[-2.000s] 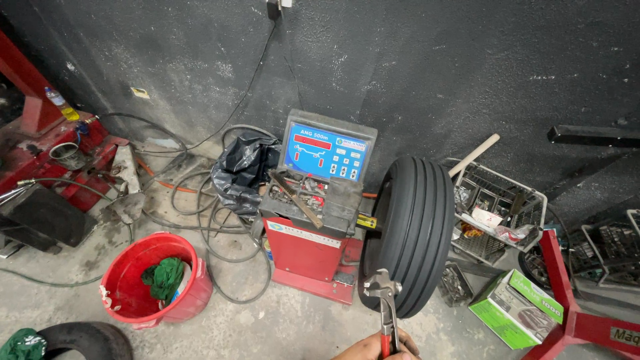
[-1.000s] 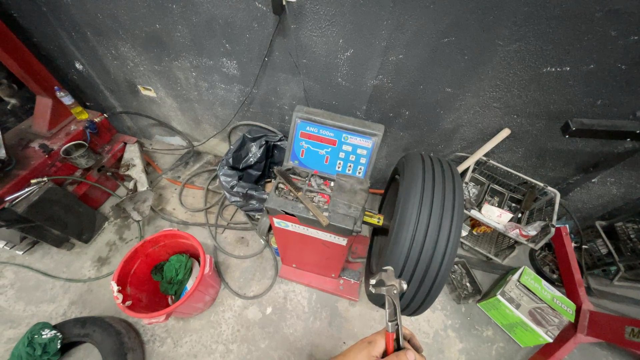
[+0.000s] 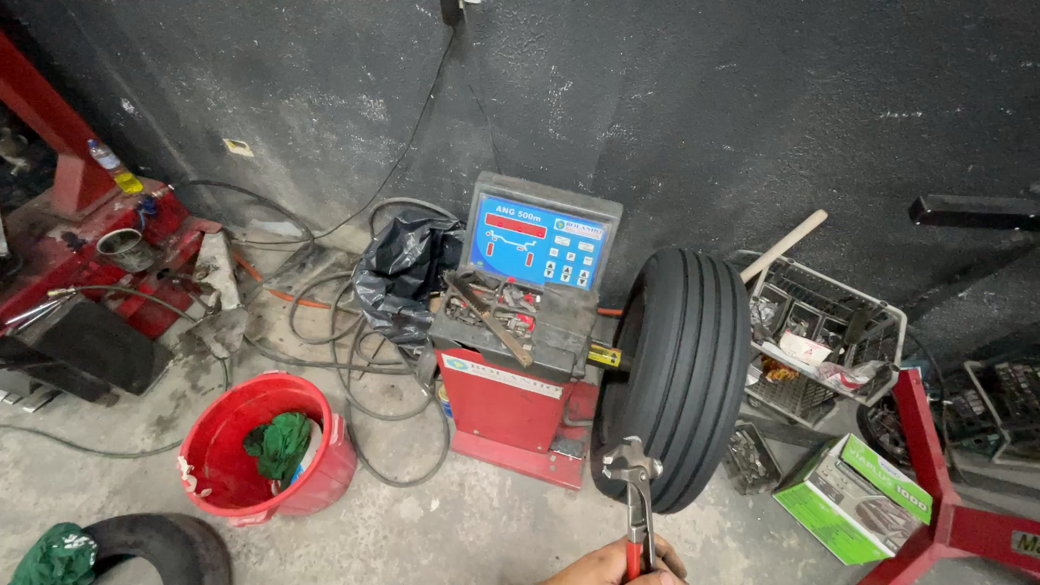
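At the bottom, right of centre, my left hand (image 3: 609, 562) grips wheel-weight pliers (image 3: 639, 496) with red-covered handles. The steel head points up, in front of the lower tread of a ribbed black tire (image 3: 691, 374). Whether it touches the tire cannot be told. The tire stands upright on the right side of a red wheel balancer (image 3: 504, 402). Above the balancer's tray is a blue control panel (image 3: 540, 240). Wheel weights (image 3: 520, 305) lie in the tray, with a long flat metal tool (image 3: 491, 321) across them. My right hand is out of view.
A red bucket (image 3: 195, 439) holding a green cloth (image 3: 280, 445) stands left of the balancer, among looped hoses (image 3: 390, 414). Another tire (image 3: 191, 544) lies lower left. Wire baskets (image 3: 886, 325), a green-and-white box (image 3: 861, 496) and a red metal frame (image 3: 926, 455) are at right.
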